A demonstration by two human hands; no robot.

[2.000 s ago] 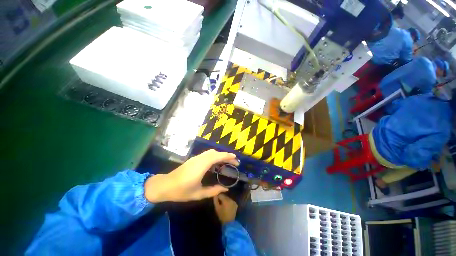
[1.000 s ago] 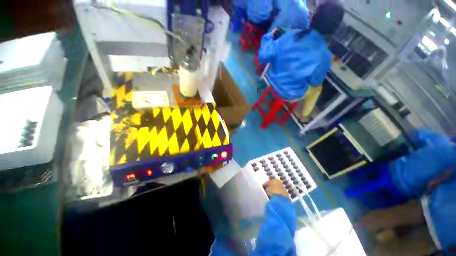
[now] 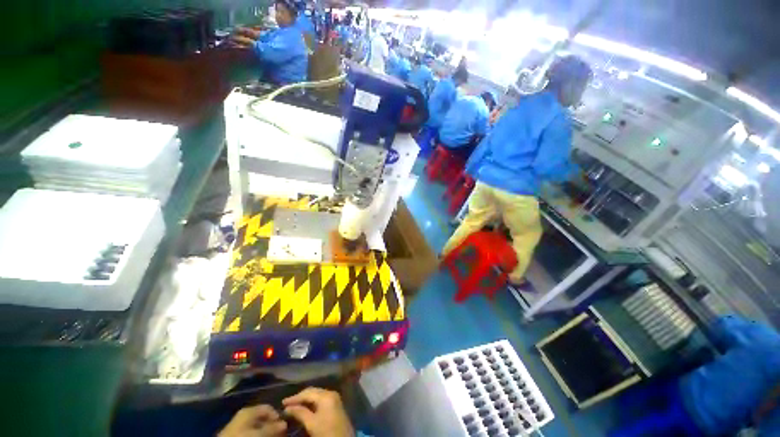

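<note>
My left hand and my right hand are close together at the bottom edge, in front of the press. Their fingers meet around a small dark workpiece, mostly hidden by the fingers. The benchtop press stands ahead, with its blue head over an orange-brown fixture. A pale metal plate lies beside the fixture. The control panel shows red digits and lights. The foam tray with cells is at lower right, with dark parts in its pockets.
Stacked foam trays lie on the green bench at left, a few dark parts in one. A crumpled clear bag is left of the press. A cardboard box is behind it. A person in blue stands by a red stool.
The view has swung back and lifted. My right hand has left the cell tray and come beside my left hand, which is back in view. The ring seen in my left hand earlier no longer shows.
</note>
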